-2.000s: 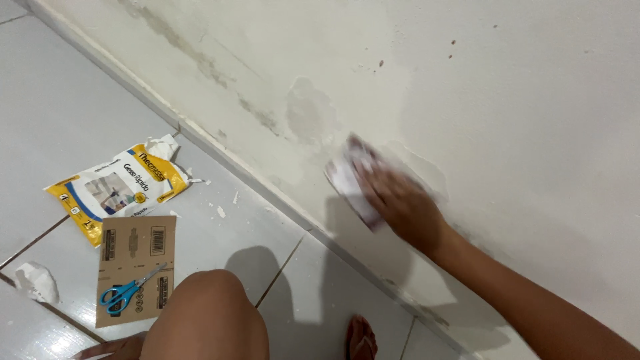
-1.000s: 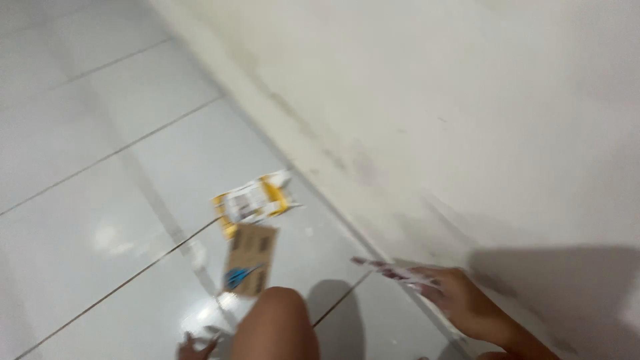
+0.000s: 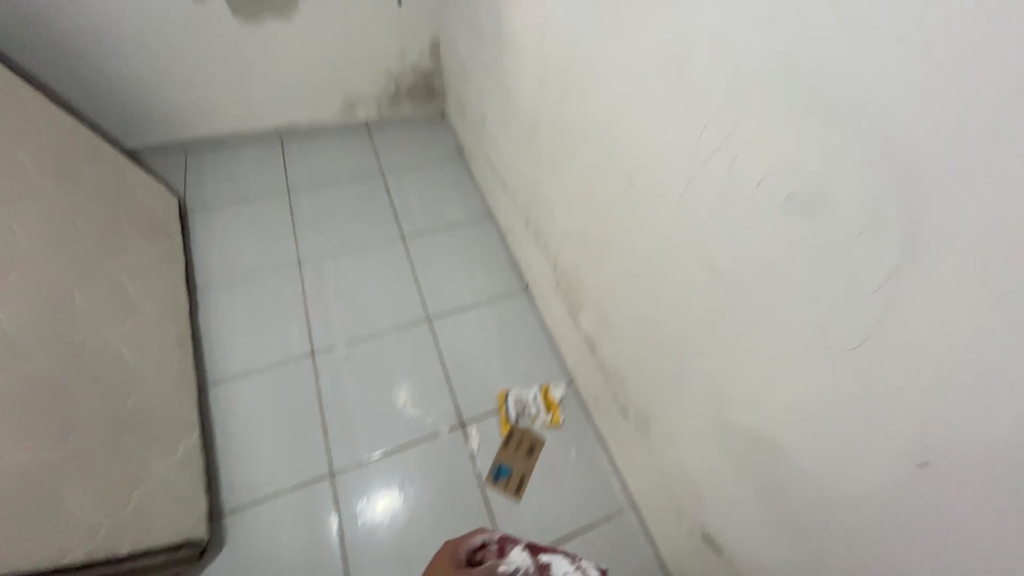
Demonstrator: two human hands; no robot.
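Observation:
At the bottom edge a hand, by its side apparently my left hand (image 3: 458,555), is closed on a dark red piece smeared with white paste (image 3: 544,558); its material is unclear. My right hand is out of view. Beyond them on the floor lies a piece of brown cardboard (image 3: 524,452) with blue-handled scissors (image 3: 502,474) on it. Touching the cardboard's far edge is a crumpled white and yellow plaster bag (image 3: 530,406), close to the foot of the wall.
A white wall (image 3: 760,280) with stains and marks runs along the right. The far wall (image 3: 320,72) has dark damp patches near the corner. A large beige padded thing, possibly a mattress (image 3: 96,336), stands at the left on the tiled floor (image 3: 376,320).
The view has swung up and left to the far corner. The right hand, earlier holding the smeared piece against the wall, has left the wall; the piece is now at the bottom edge.

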